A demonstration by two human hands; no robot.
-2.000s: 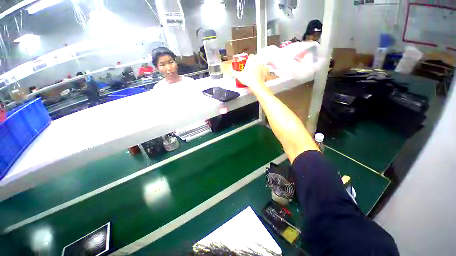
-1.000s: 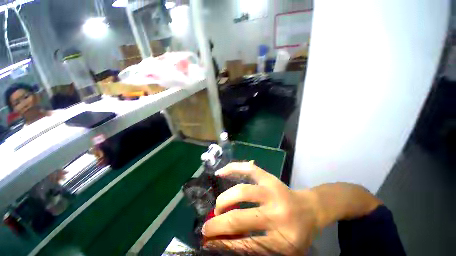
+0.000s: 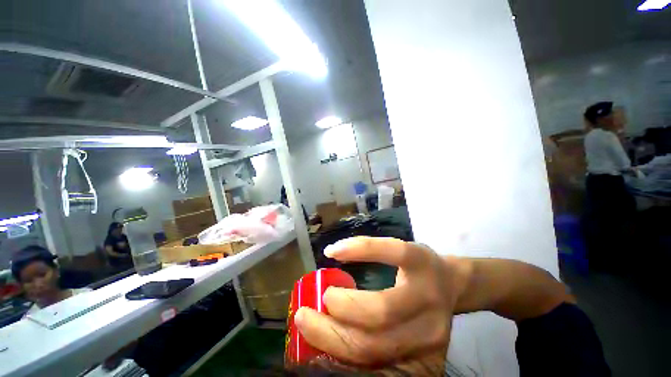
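My right hand is wrapped around a red drink can close in front of the camera, low in the middle of the view. The index finger is lifted off the can's side. The can is tilted, and its lower part is cut off by the bottom of the frame. My left hand is not in view.
A white shelf at the left holds a black mobile phone, a clear bottle and a plastic bag. A white pillar stands right of centre. Seated person at left; standing person at far right.
My right hand has taken the red can from the shelf and brought it up close to the camera. The view has turned right and tilted up, so the bench work has left the picture.
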